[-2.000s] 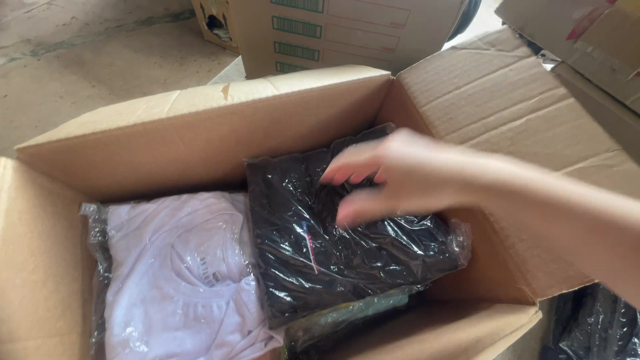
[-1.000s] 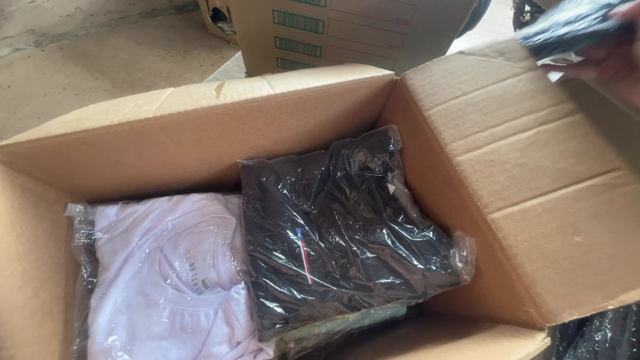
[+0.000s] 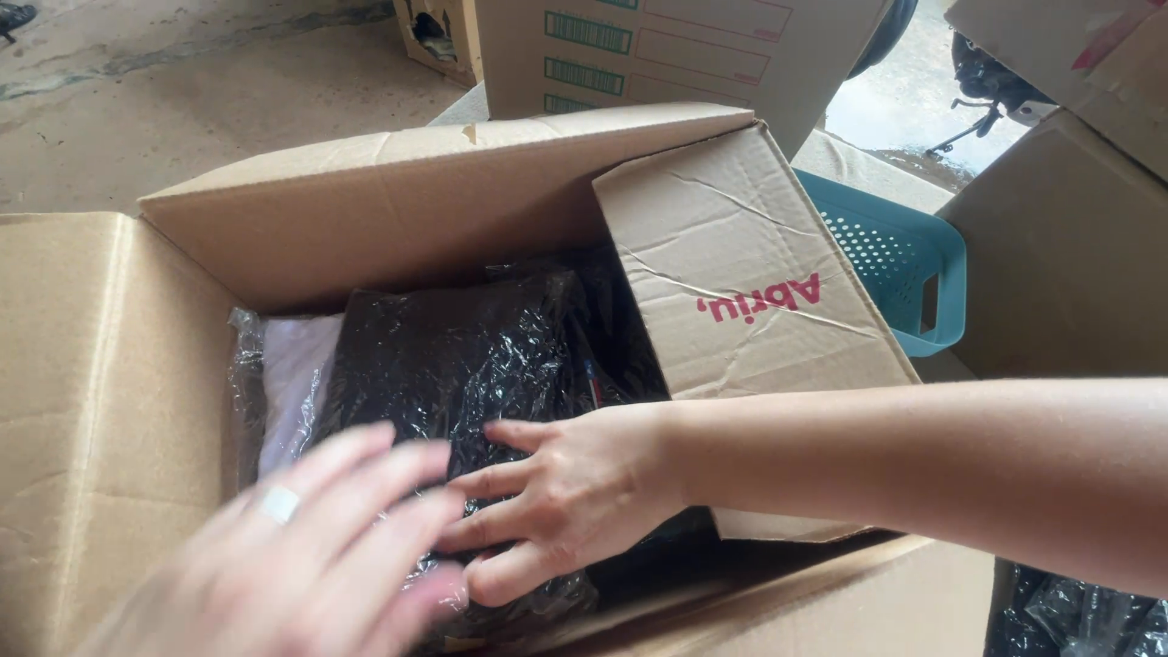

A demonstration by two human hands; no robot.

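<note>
An open cardboard box (image 3: 365, 210) holds folded garments in clear plastic bags. On top lies a bagged black garment (image 3: 438, 356), which partly covers a bagged pale lilac garment (image 3: 297, 383) at the left. My right hand (image 3: 566, 497) rests spread on the black package, palm down. My left hand (image 3: 310, 547), blurred and wearing a ring, is over the package's near left part, fingers apart; whether it touches the plastic I cannot tell. Another bagged dark garment (image 3: 620, 356) shows at the right, partly under the box flap.
The box's right flap (image 3: 730, 274), bearing red writing, leans inward. Beyond it are a teal perforated plastic basket (image 3: 944, 274) and a cardboard box (image 3: 1049, 255). A large printed carton (image 3: 684, 64) stands behind. More plastic-bagged dark items (image 3: 1077, 611) lie at the lower right.
A black package now lies over part of the lilac one, which showed more fully before. My left hand has come into view, and my right hand is back over the box. The right flap has folded inward.
</note>
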